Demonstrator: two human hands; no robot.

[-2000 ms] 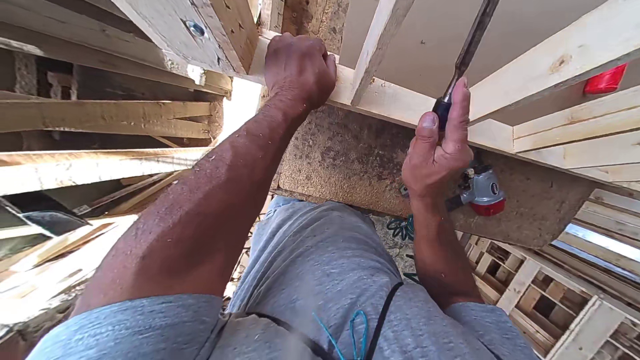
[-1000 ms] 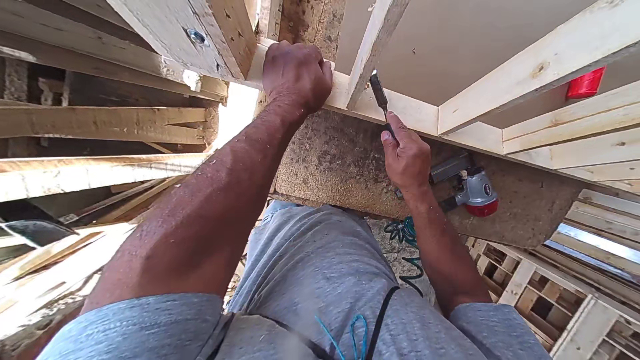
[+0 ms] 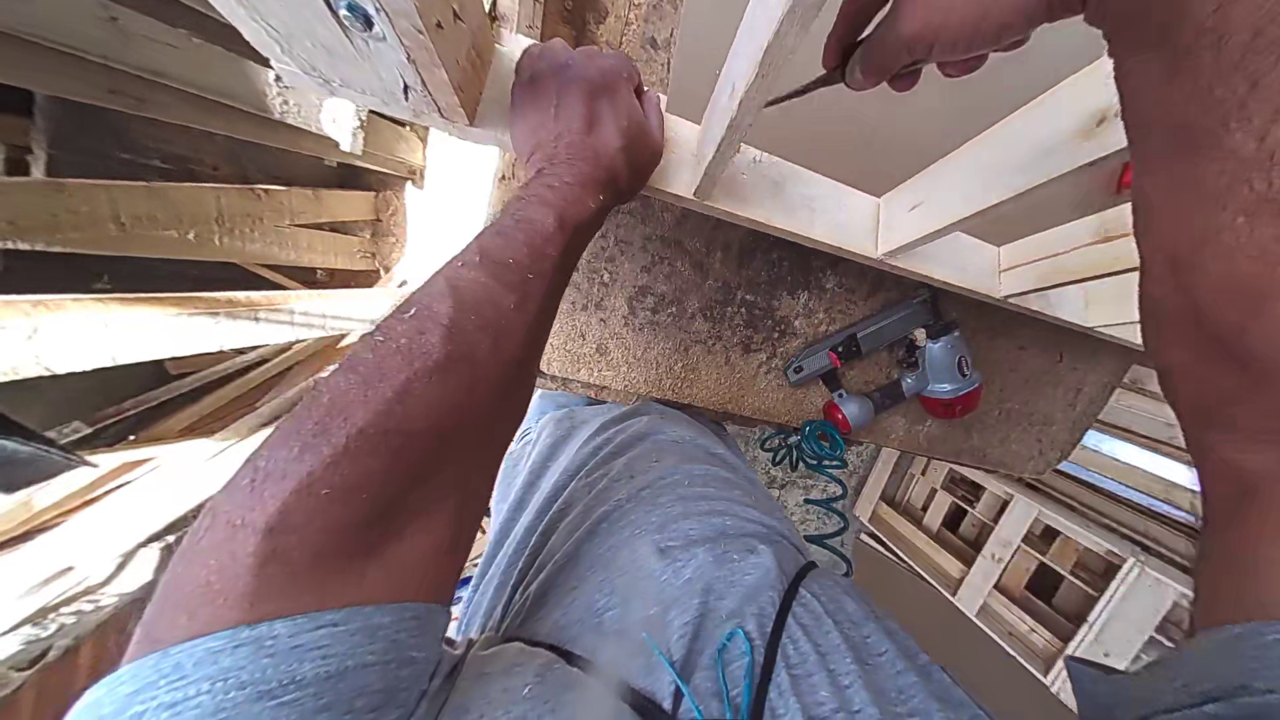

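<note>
My left hand (image 3: 588, 125) is closed over the bottom rail of a pale wooden frame (image 3: 800, 205), beside a thick timber piece with a bolt (image 3: 355, 15). My right hand (image 3: 930, 45) is raised at the top right, shut on a slim, dark-tipped tool (image 3: 805, 90), whose handle is mostly hidden by the fingers; it looks like a chisel. The tool's tip points left, close to a wooden slat (image 3: 750, 90) of the frame. A pneumatic nailer (image 3: 905, 375), silver with red caps, lies on the worn plywood bench top (image 3: 660, 300) below the frame.
A coiled teal air hose (image 3: 825, 480) hangs by the bench edge near my body. Stacked boards (image 3: 180, 215) fill the left side. Assembled wooden frames (image 3: 1000, 550) stand at the lower right. A red object (image 3: 1125, 178) shows partly behind my right forearm.
My right hand has moved up and away from my body with the tool, whose tip now points left. My left hand has stayed on the rail.
</note>
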